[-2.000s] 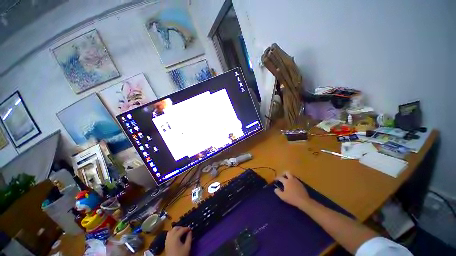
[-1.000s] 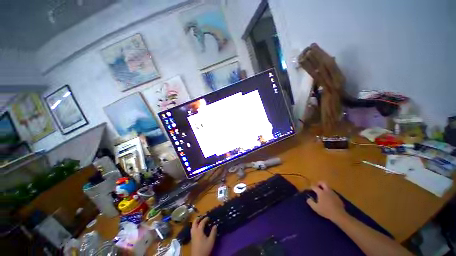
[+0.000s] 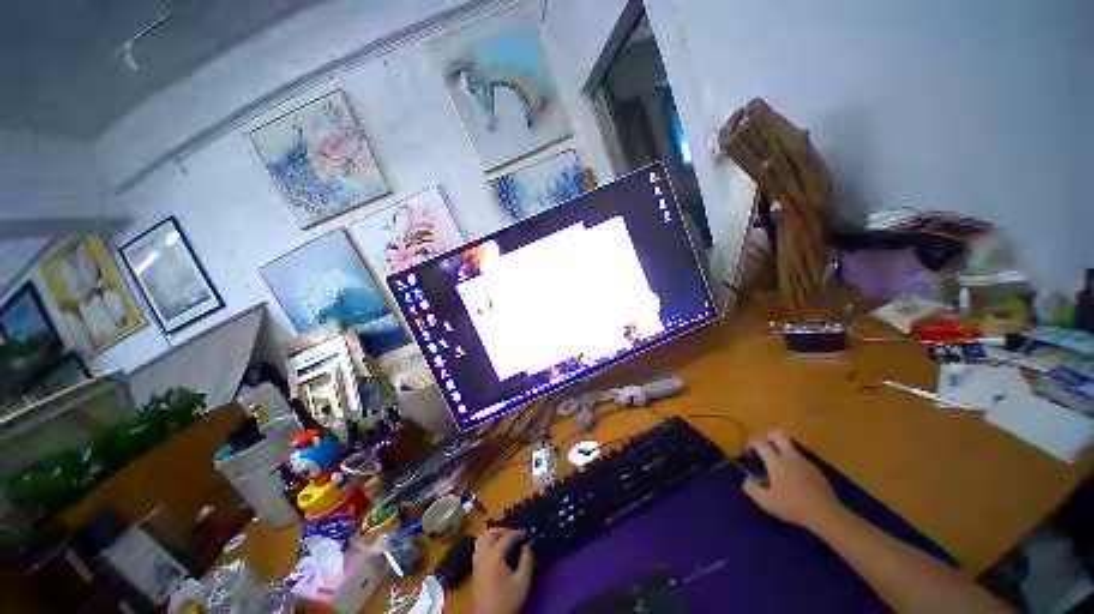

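Observation:
My right hand [image 3: 792,482] rests over a small dark computer mouse [image 3: 753,467] at the right part of the purple desk mat [image 3: 648,546]; the hand partly hides the mouse. My left hand [image 3: 500,573] lies at the left end of the black keyboard [image 3: 624,480], thumb and fingers apart, with no held object visible. The monitor [image 3: 558,300] stands behind the keyboard and shows a white window over desktop icons. A flat dark object [image 3: 648,593], blurred and cut off by the bottom edge, lies on the mat.
Left of the keyboard are a dark oval object [image 3: 456,561], a round cup [image 3: 443,517], a toy figure [image 3: 318,462] and a pale bucket [image 3: 258,480]. A white device [image 3: 544,464] and white disc [image 3: 584,453] lie behind it. Driftwood [image 3: 786,198] and papers [image 3: 1039,427] are at right.
The view has turned left since the oldest frame, so desk and monitor sit farther right. The right hand stays at the mouse and the left hand at the keyboard's left end. The screen looks the same.

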